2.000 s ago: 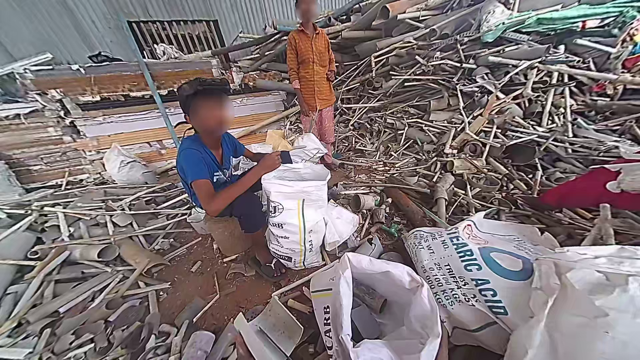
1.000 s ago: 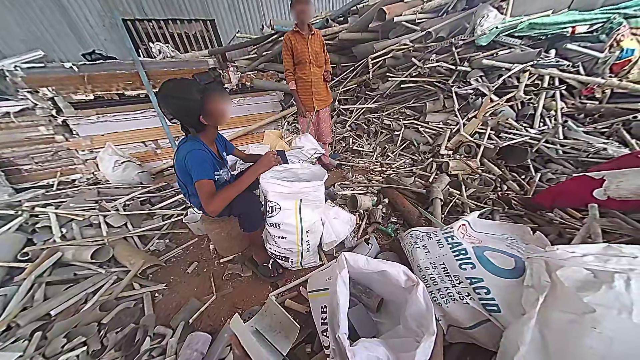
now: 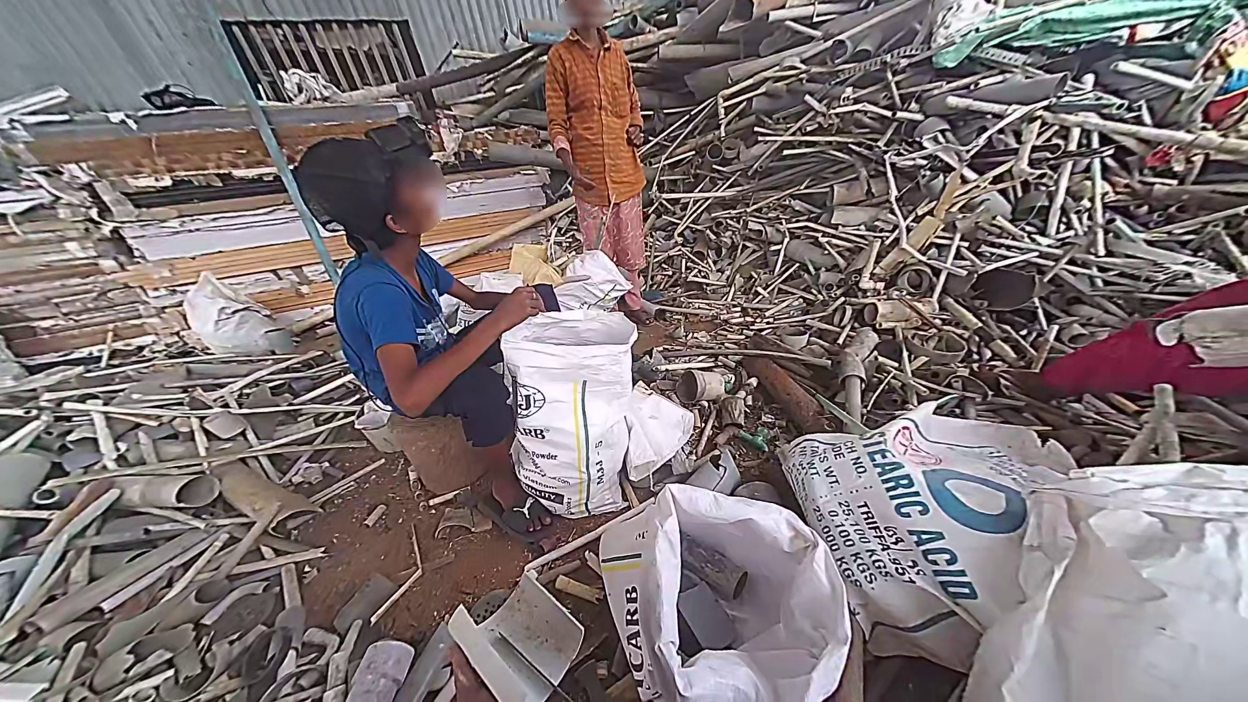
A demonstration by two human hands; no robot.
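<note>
Neither of my hands can be made out. Nearest the camera, an open white woven sack [image 3: 780,648] holds grey plastic pipe pieces [image 3: 707,616]. Left of it lies a pale plastic channel piece [image 3: 531,634]; a small brown shape by its lower left edge is unclear. Behind stands another white woven sack [image 3: 575,419], upright. A seated person in a blue shirt [image 3: 385,312] holds a small dark piece [image 3: 548,296] over its mouth. To the right leans a printed white stearic acid sack [image 3: 907,517].
A person in an orange shirt [image 3: 597,117] stands behind. A high heap of scrap pipes [image 3: 975,205] fills the back right. More pipe scrap [image 3: 175,487] covers the left ground. Stacked boards [image 3: 234,234] lie by the metal wall. A red cloth [image 3: 1141,341] is at right.
The seated person's head has turned from the camera towards the standing person. The standing person's hands have come up and apart in front of the body. The near sacks have stayed put.
</note>
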